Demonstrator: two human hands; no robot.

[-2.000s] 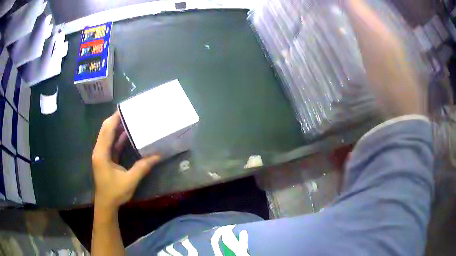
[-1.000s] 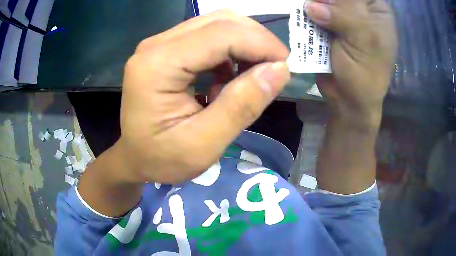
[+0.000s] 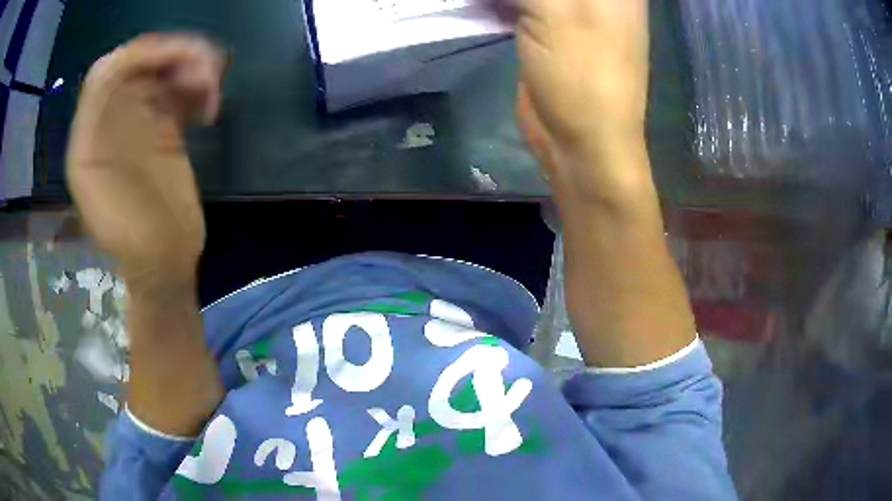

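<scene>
A white carton [image 3: 391, 59] with a dark blue edge on its left side lies on the dark green bench, cut off by the top of the picture. Faint dark print shows on its upper face at the picture's edge. My right hand [image 3: 582, 88] reaches to the carton's right end; its fingertips are blurred and partly cut off, so their grip is hidden. My left hand [image 3: 147, 147] is raised left of the carton, apart from it, blurred with fingers curled; whether it holds anything cannot be told.
Shiny ribbed clear plastic pieces [image 3: 782, 88] lie at the bench's right. White and blue cartons [image 3: 20, 137] stand at the far left. Small pale marks or scraps [image 3: 418, 135] are near the bench's front edge. White bits [image 3: 93, 294] lie on the floor at left.
My hands have moved apart, the left one to the left and the right one up to the carton. The printed label pinched between them is no longer seen there. More of the carton shows.
</scene>
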